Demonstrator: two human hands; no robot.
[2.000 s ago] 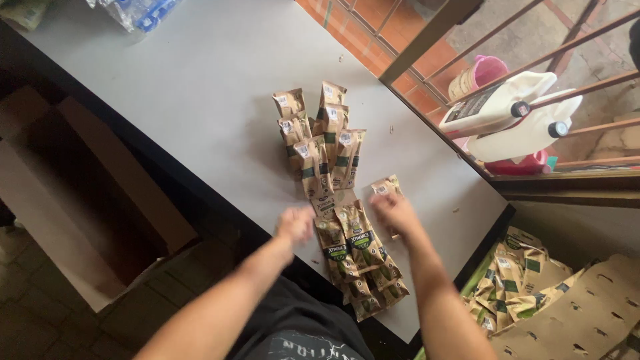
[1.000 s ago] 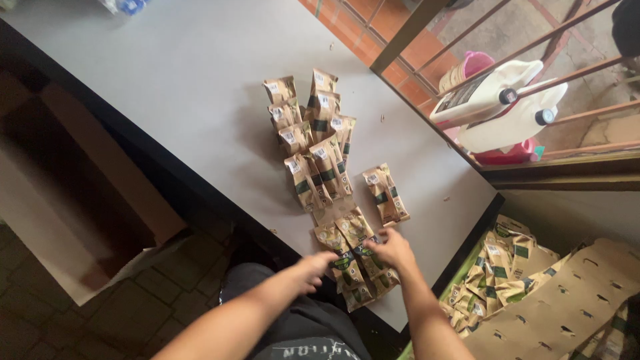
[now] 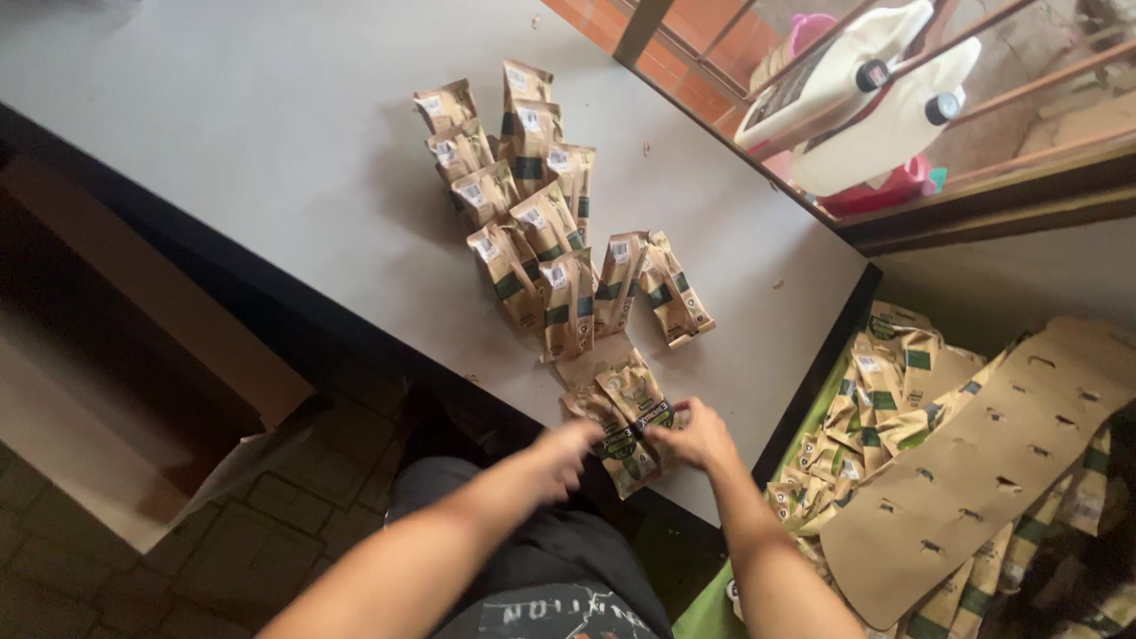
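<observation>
My right hand [image 3: 697,433] is at the right edge of two small kraft-paper packets [image 3: 635,417] near the table's front edge, its thumb and fingers on the nearer one. My left hand [image 3: 564,457], blurred, is beside the left packet; whether it grips is unclear. These packets lie printed face up on a brown cardboard strip [image 3: 590,359], mostly hidden. Beyond them, several more packets [image 3: 543,217] stand up in two rows, backs with white labels facing me. One loose packet [image 3: 676,297] lies to the right of the rows.
A grey table [image 3: 293,133] runs across the view. An open cardboard box [image 3: 133,355] is below left. At lower right, a green-edged container holds many packets [image 3: 874,382] and a slotted cardboard sheet [image 3: 985,461]. White jugs [image 3: 887,133] stand beyond the window bars.
More packets at the near end of the rows now stand with their backs towards me, where packets lay face up earlier. My hands remain at the near end.
</observation>
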